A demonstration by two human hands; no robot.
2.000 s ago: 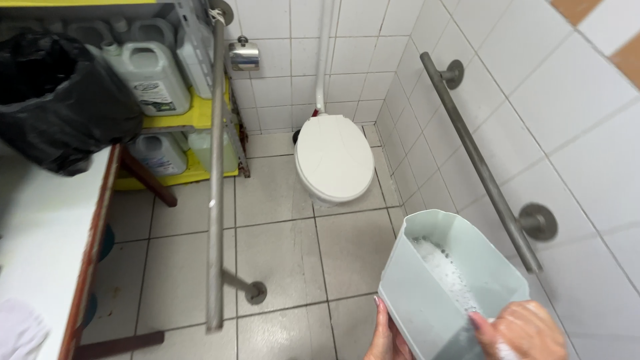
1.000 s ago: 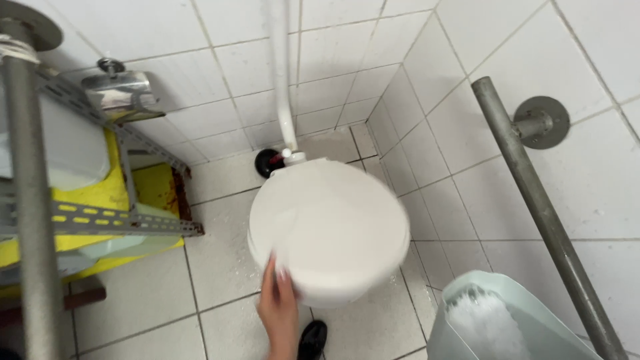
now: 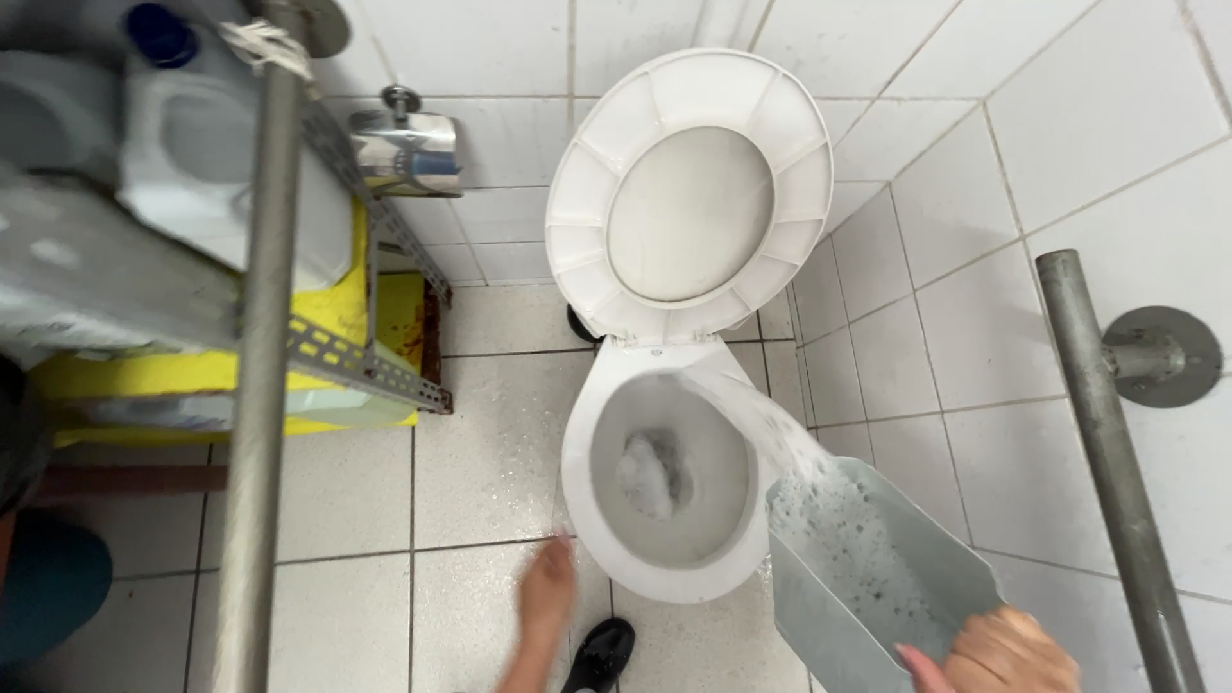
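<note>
Soapy water (image 3: 770, 433) streams from a pale grey-green plastic bin (image 3: 895, 577) into the bowl of a white toilet (image 3: 587, 500). My right hand (image 3: 1006, 654) grips the near rim of the bin, which is tilted toward the bowl. The toilet seat (image 3: 688, 87) and the lid behind it (image 3: 688, 212) stand raised. White foam (image 3: 647, 476) lies in the bowl. My left hand (image 3: 547, 587), slightly blurred, is left of the bowl's front and holds nothing; whether it touches the bowl is unclear.
Metal grab bars stand at left (image 3: 258, 404) and right (image 3: 1107, 433). A metal shelf unit (image 3: 395, 380) with yellow shelves holds plastic jugs (image 3: 207, 164). A toilet paper holder (image 3: 409, 154) hangs on the wall. A black shoe (image 3: 603, 654) rests on the tiled floor.
The seat and lid, down one second ago, are now raised. My left hand has moved off the lid. The bin is now tipped over the bowl, with water pouring out.
</note>
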